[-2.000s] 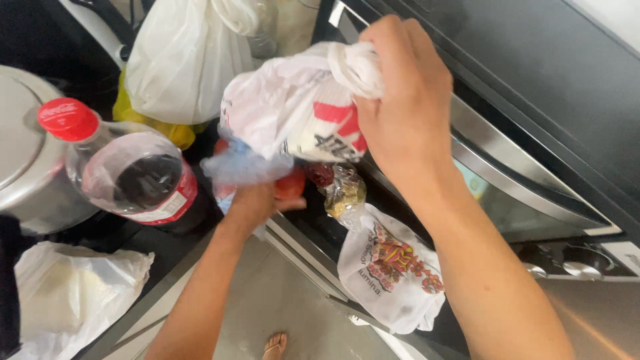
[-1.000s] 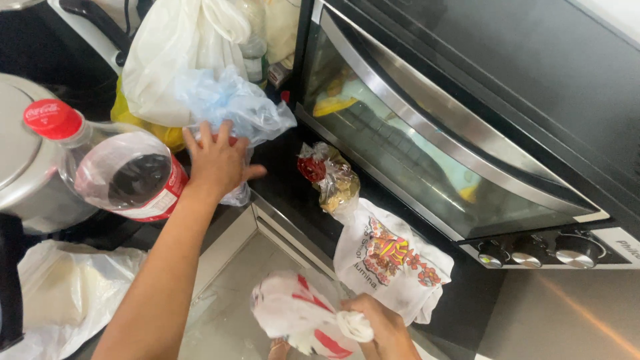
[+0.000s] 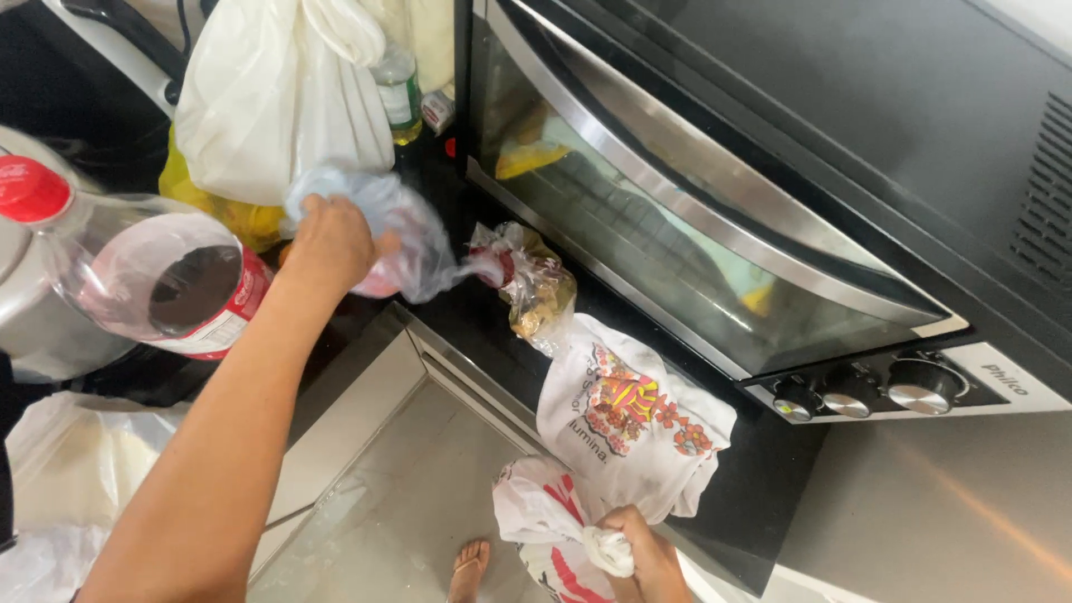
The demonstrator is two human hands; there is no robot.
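My left hand (image 3: 335,243) grips a thin bluish plastic bag (image 3: 419,239) with something reddish inside, over the black counter. Low in the view, my right hand (image 3: 645,553) is closed on the knot of a white plastic bag with red print (image 3: 544,511), which hangs over the floor beside the counter edge. Between the hands lie a clear bag with a red tie (image 3: 540,293) and a white printed cloth (image 3: 628,410). A cola bottle with a red cap (image 3: 201,285) stands left of my left forearm.
A Philco countertop oven (image 3: 653,234) stands at the right, its door shut. At the back are a white knotted bag (image 3: 285,100), a yellow bag (image 3: 218,205) and a bottle with a green label (image 3: 398,100). A metal pot (image 3: 50,310) and a whitish bag (image 3: 84,469) are at the left.
My right hand has lowered the white-and-red bag from above the counter to beside its edge. My left hand, spread on the bluish bag a second ago, now grips it.
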